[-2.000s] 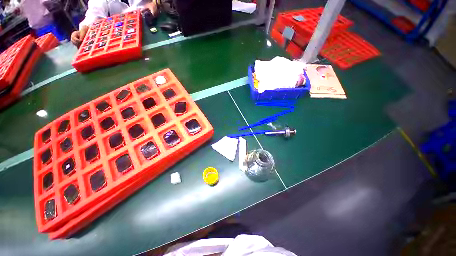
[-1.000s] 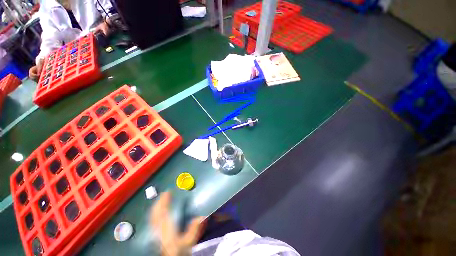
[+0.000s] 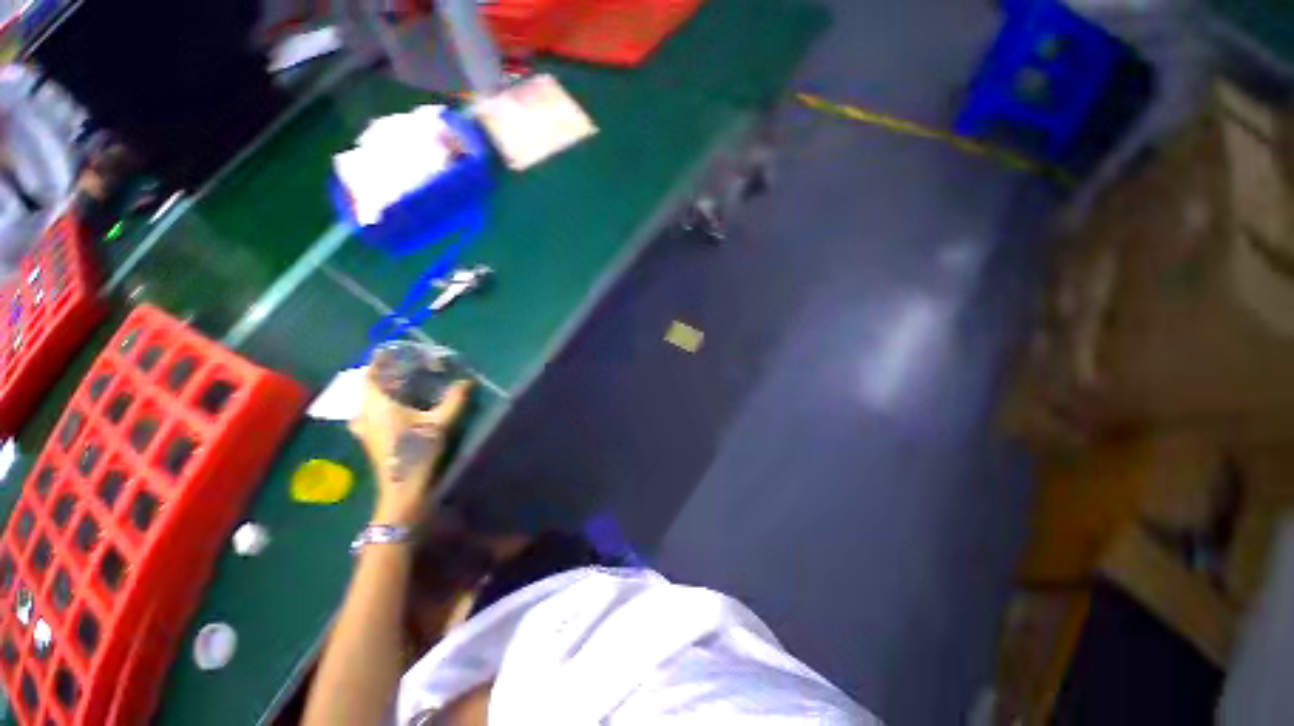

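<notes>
My left hand [image 3: 412, 443], bare with a band at the wrist, is closed around the squat clear bottle [image 3: 415, 372] near the bench's front edge. My right hand is not in view; a white sleeve or garment [image 3: 639, 645] fills the bottom. The yellow round pot [image 3: 322, 482] stands left of my hand. A small white block [image 3: 251, 539] and a round white cap [image 3: 214, 647] lie nearer. A white cloth [image 3: 341, 396] is partly behind the hand. The orange-red pocket tray [image 3: 128, 496] holds dark units at left. The image is blurred.
A blue bin [image 3: 426, 206] heaped with white wipes stands beyond the bottle, with blue sticks [image 3: 412, 305] and a pale card [image 3: 532, 121] nearby. A blue stool [image 3: 1050, 85] and cartons [image 3: 1135, 454] are at right. A yellowish piece [image 3: 684, 336] lies on the floor.
The view has swung right, shifting the bench leftward. My left hand has come in from the bottom edge, reached past the yellow pot and taken hold of the clear bottle.
</notes>
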